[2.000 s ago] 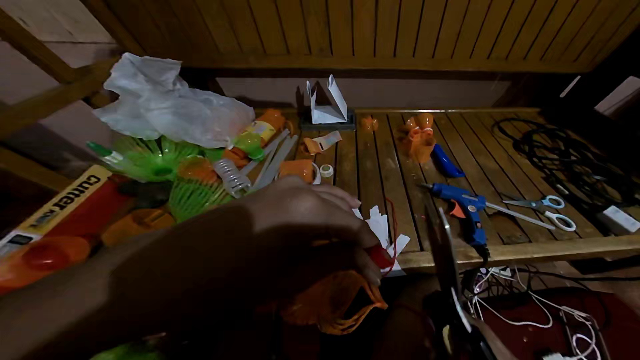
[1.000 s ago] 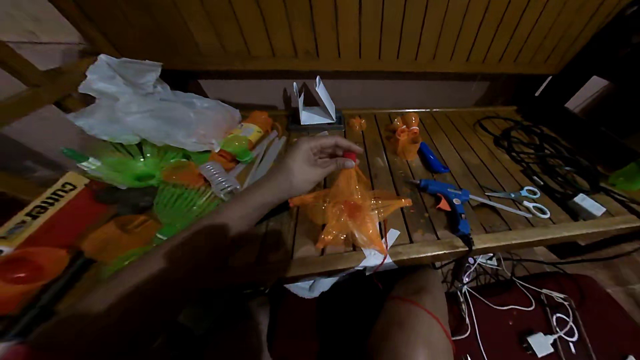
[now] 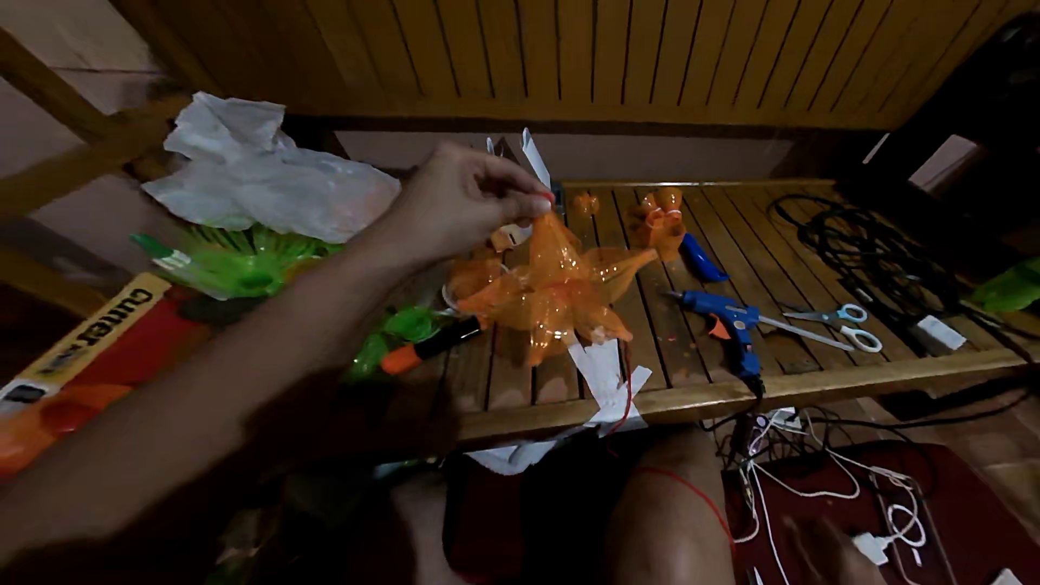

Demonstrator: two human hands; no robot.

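Note:
My left hand [image 3: 487, 195] pinches a red tip at the top of an orange translucent plastic star [image 3: 561, 292], which hangs over the slatted wooden bench. A red cord [image 3: 628, 382] trails from its lower right point past my knee. Low at the right, my right hand [image 3: 825, 552] is dim and blurred over the dark red seat, near a white cable; its fingers and anything in them cannot be made out. A blue glue gun [image 3: 723, 317] with a glue stick lies right of the star, beside light-blue-handled scissors [image 3: 853, 325]. White paper scraps [image 3: 605, 378] lie at the bench's front edge.
Orange plastic pieces [image 3: 665, 223] and a blue curved object [image 3: 703, 258] lie behind the glue gun. Coiled black cable [image 3: 853, 244] is at the right. Left are a crumpled plastic bag [image 3: 276, 183], green cut plastic [image 3: 252, 260], an orange-capped marker [image 3: 431, 345] and a cutter box [image 3: 106, 341].
My left hand has moved up from near the bench's front edge, and the orange star now hangs below it. The dark blades seen upright at the right two seconds ago are gone from there.

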